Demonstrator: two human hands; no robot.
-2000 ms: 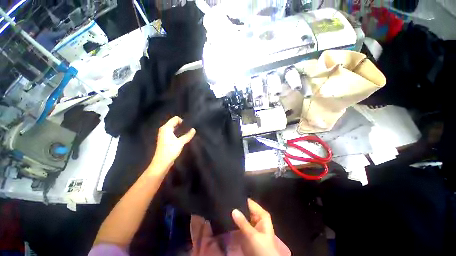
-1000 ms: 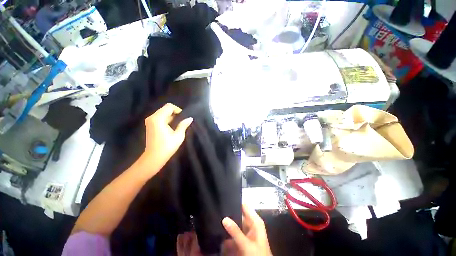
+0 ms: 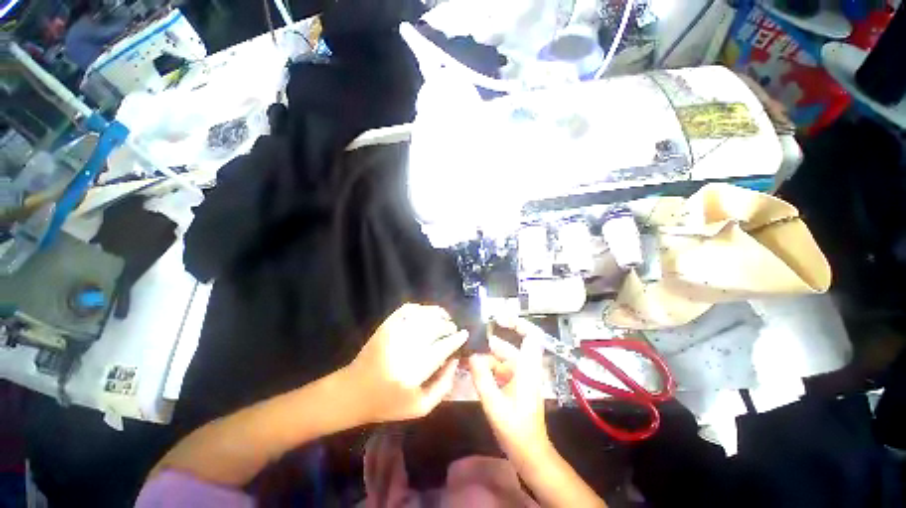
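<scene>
The black garment piece [image 3: 298, 238] lies bunched left of the needle, its right edge at the presser foot area [image 3: 481, 260] of the white overlock machine [image 3: 596, 139]. My left hand [image 3: 412, 362] is in front of the foot with its fingertips pinching the cloth edge. My right hand [image 3: 510, 377] is close beside it on the right, thumb and finger pinched on the same edge. The fingertips partly hide the cloth between them. Red-handled scissors [image 3: 624, 387] lie right of my right hand, their blades partly hidden.
A cream cloth bag [image 3: 720, 263] sits at the machine's right end. A grey-green second machine head [image 3: 75, 293] stands at the left on a white table. Black thread cones [image 3: 884, 74] stand at the upper right. Dark cloth [image 3: 795, 437] lies at the lower right.
My left hand has moved from the middle of the cloth down and right to its edge. My right hand has moved up towards the foot. Both hands are now close together.
</scene>
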